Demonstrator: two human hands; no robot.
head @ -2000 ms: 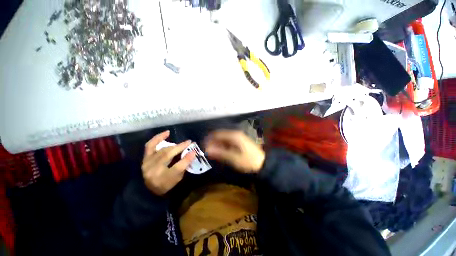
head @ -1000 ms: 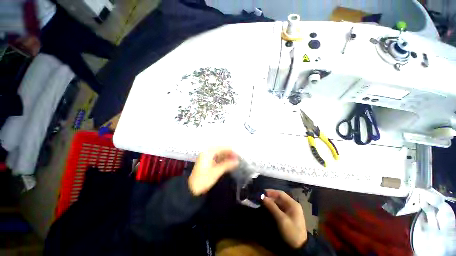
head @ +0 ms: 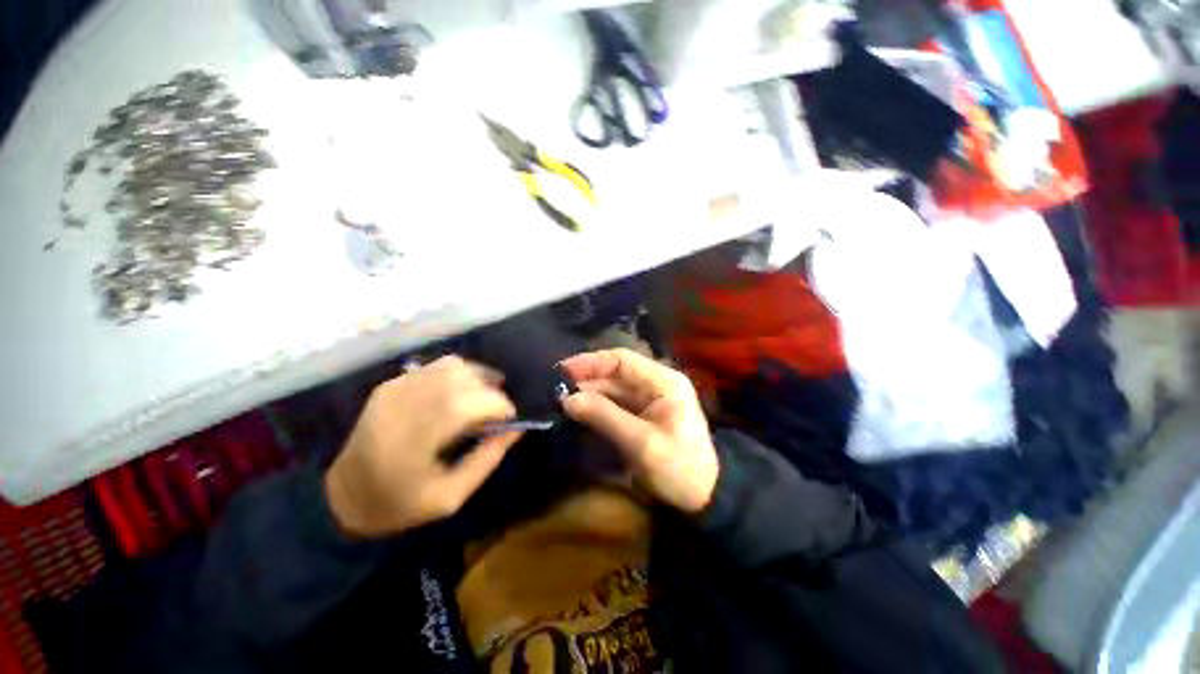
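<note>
My left hand (head: 421,441), blurred, is over the lap and pinches a thin strip with a pale edge (head: 517,427), possibly zipper tape. My right hand (head: 645,421) is close to its right and pinches a small dark cloth end with a tiny silver piece (head: 565,391), possibly a zipper slider. Dark garment cloth (head: 520,353) lies behind and between the hands and blends with the sleeves. The rest of the held pieces is hidden by the fingers.
A pile of small metal bits (head: 184,191) lies on the white table (head: 309,316). Yellow-handled pliers (head: 542,171), scissors (head: 619,99) and a blurred silver plate (head: 373,246) are farther right. White scraps (head: 921,329) hang at right, below a red-orange tray (head: 1073,165).
The view has swung down and right from the machine. My left hand has left the table edge for the lap. The whitish piece between my hands one second ago no longer shows there.
</note>
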